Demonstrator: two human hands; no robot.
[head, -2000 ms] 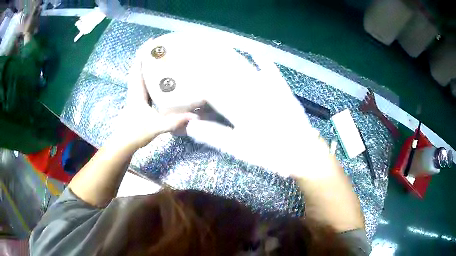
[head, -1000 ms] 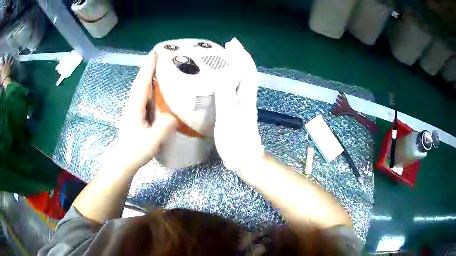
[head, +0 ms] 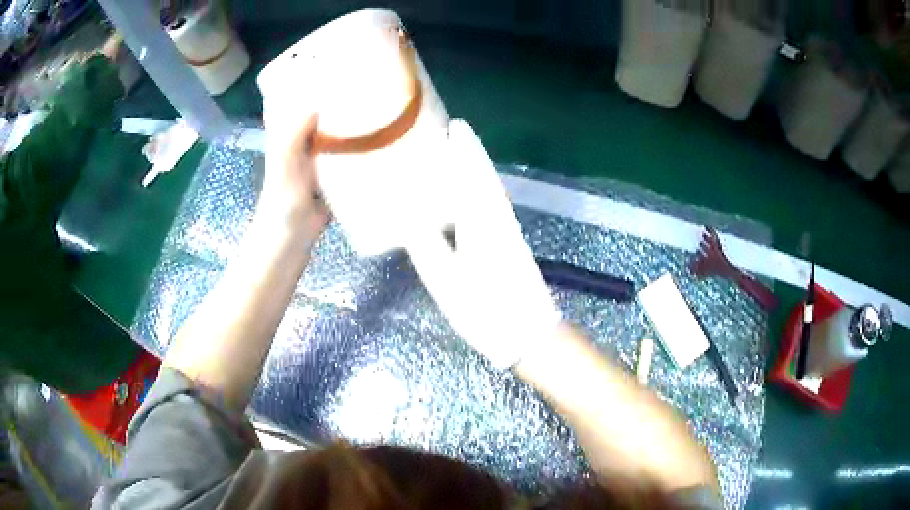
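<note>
The cream housing [head: 364, 189] is held up in the air over the bubble wrap [head: 359, 349], tilted, its strapped side towards me and glaring white. The orange-brown strap [head: 374, 134] curves across that side. My bare left hand [head: 294, 174] grips the housing's left side. My right hand [head: 474, 234], in a white glove, is against its right side; glare blends the glove with the shell, and the fingertips cannot be made out. The top panel's fittings are hardly visible, turned away from me.
On the wrap at right lie a black handle [head: 587, 281], a white block [head: 674, 319], a thin black stick [head: 723, 374], a small pale stick [head: 645, 361] and a dark red forked piece [head: 733, 267]. A red tray [head: 826, 396] holds a bottle [head: 838, 339]. Housings [head: 654, 50] stand behind. A person's green sleeve [head: 45, 199] is left.
The housing has been lifted and tipped so that its top panel, facing me a second ago, is turned away and the strap side shows. Both hands moved with it. The person at left has reached forward.
</note>
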